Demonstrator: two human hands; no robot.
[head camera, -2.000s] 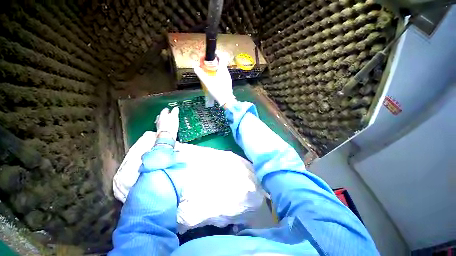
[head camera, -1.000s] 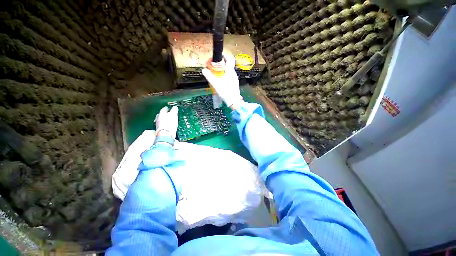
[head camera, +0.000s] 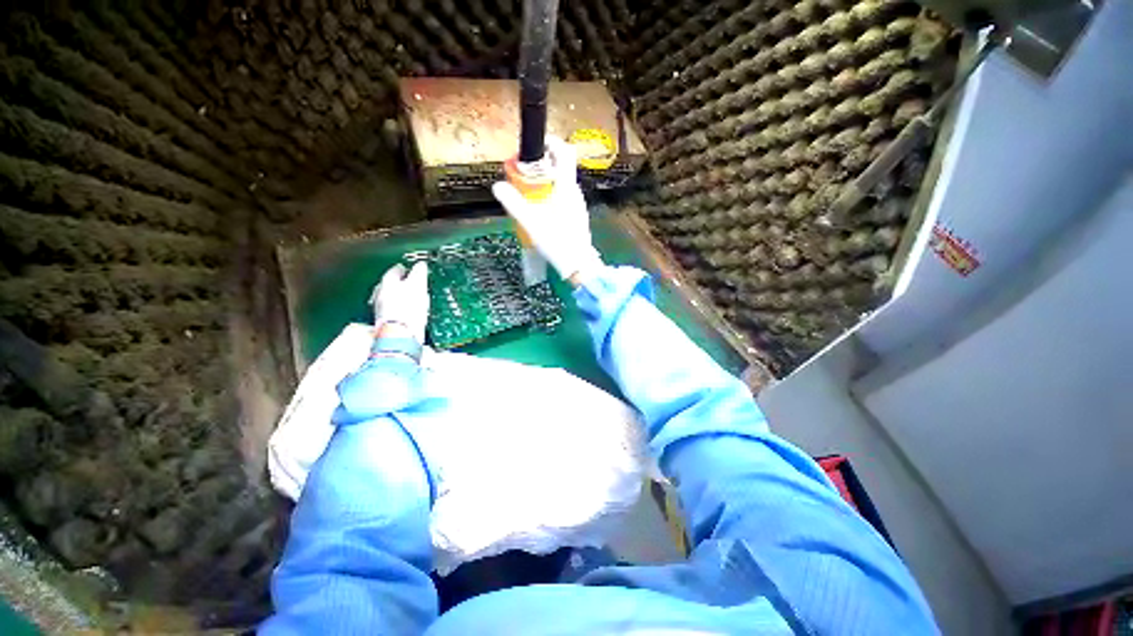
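A green circuit board (head camera: 478, 296) with dense small silvery parts lies on the green mat (head camera: 336, 273). My left hand (head camera: 400, 302), in a white glove, rests on the board's left edge and holds it. My right hand (head camera: 555, 221), also gloved, is closed around the orange-yellow grip of the air gun (head camera: 529, 186), which hangs from a black hose. Its pale flat tip points down over the board's right part. My left fingertips are partly hard to tell apart from the board's edge.
A metal box (head camera: 497, 118) with a round yellow item (head camera: 594, 149) stands at the booth's back. Acoustic foam (head camera: 783, 137) lines the walls. A large white cloth (head camera: 522, 460) lies at the front edge. A red-lined tray (head camera: 857, 497) shows at the lower right.
The air gun in my right hand has shifted slightly to the right and down relative to the board. The whole view has shifted a little. My left hand keeps its place on the board.
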